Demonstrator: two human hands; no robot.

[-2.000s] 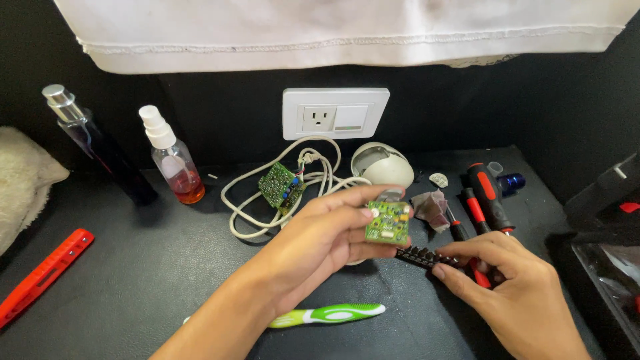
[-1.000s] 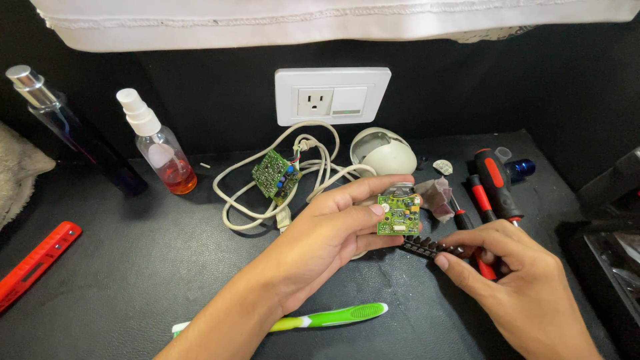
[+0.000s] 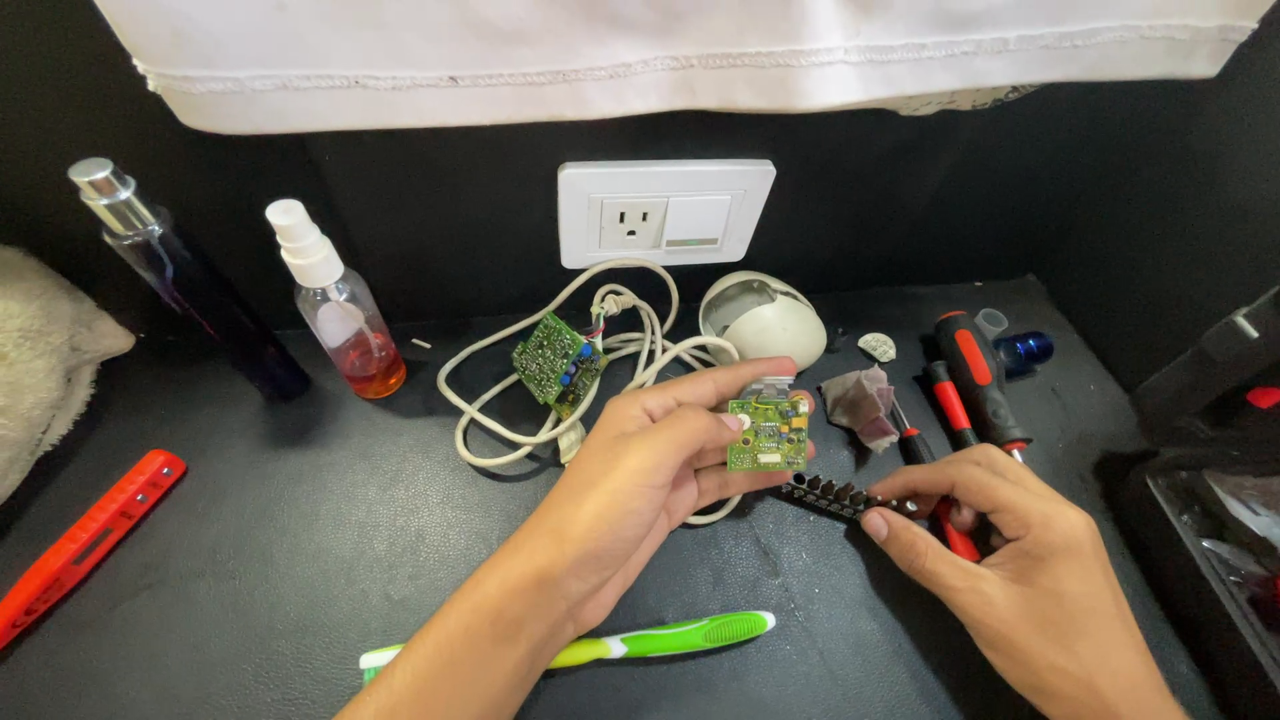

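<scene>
My left hand holds a small green circuit board by its edges, with the component side facing up and the thumb at its left edge. Just right of it, my right hand pinches a black screwdriver bit holder that carries a row of several bits. Behind my left hand, a second circuit board lies on a coiled off-white cable. An open white rounded plastic shell sits by the cable. A green and white toothbrush lies partly under my left forearm.
Red and black screwdrivers and a crumpled piece of cloth or paper lie beyond my right hand. Two spray bottles stand at back left, near a red tool. A wall outlet is behind; a black case stands right.
The view has shifted slightly. Both hands keep their hold on the circuit board and the bit holder, with no other plain change.
</scene>
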